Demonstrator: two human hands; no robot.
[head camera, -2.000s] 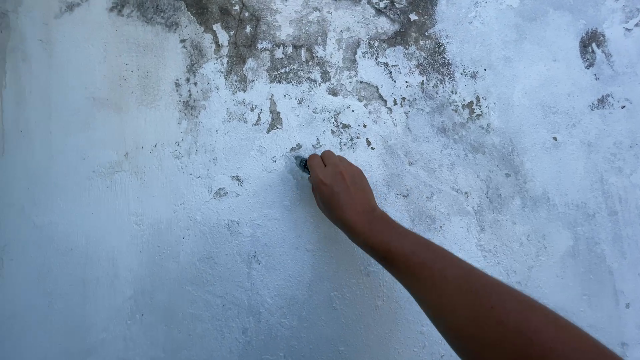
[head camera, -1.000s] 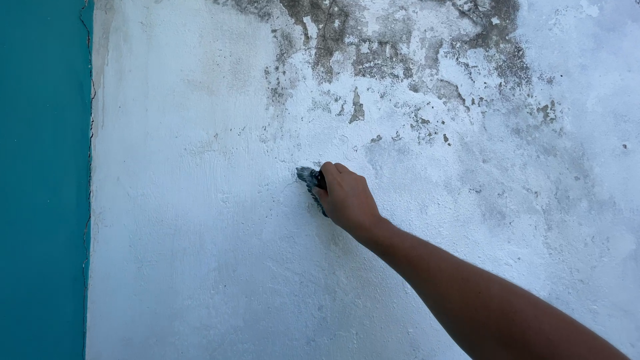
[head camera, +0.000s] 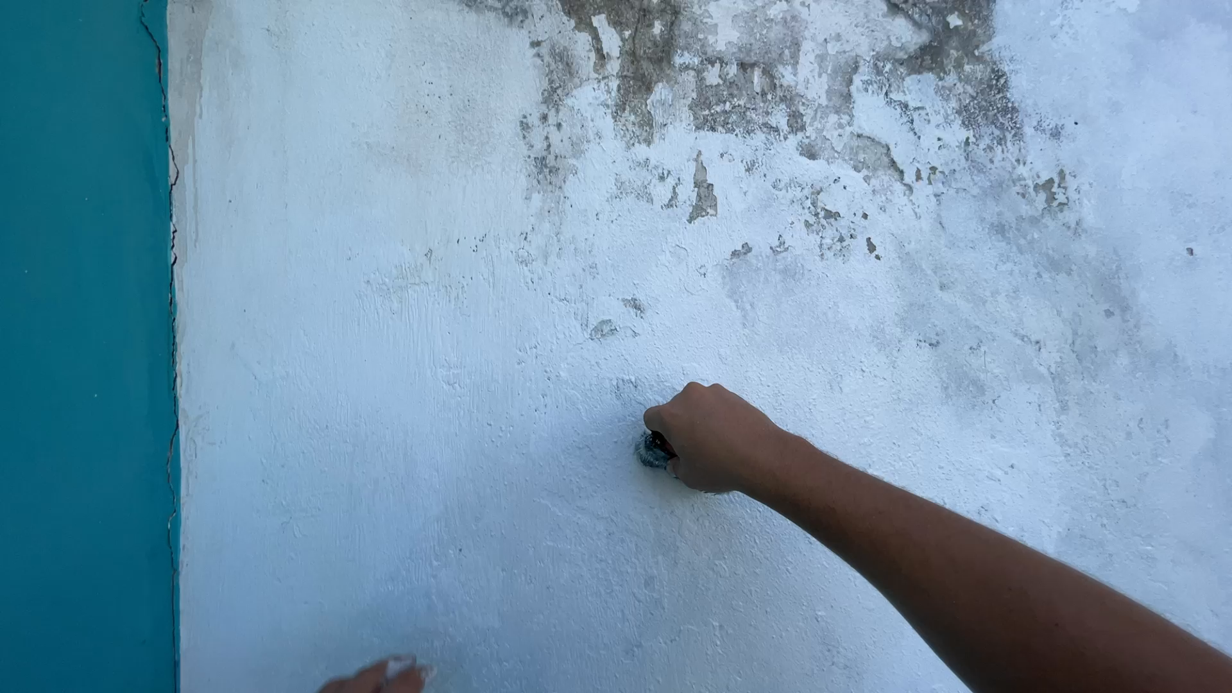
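My right hand (head camera: 717, 438) reaches in from the lower right, its fingers closed on a small dark tool (head camera: 654, 449) with a bluish, paint-smeared end against the wall. The hand hides most of the tool, so its kind cannot be told. Around it is a rough, white-painted plaster wall (head camera: 433, 385). My left hand (head camera: 380, 677) shows only as fingertips at the bottom edge, left of centre, with white smears on them; whether it holds anything is hidden.
Peeling paint and bare grey plaster (head camera: 741, 91) cover the upper middle of the wall, with small chips below. A teal painted surface (head camera: 82, 337) runs down the left side, bordered by a jagged vertical crack (head camera: 174, 289).
My right hand has moved lower on the wall, below the peeled patches, still holding the dark tool. Fingertips of my left hand have come into view at the bottom. The view has shifted too.
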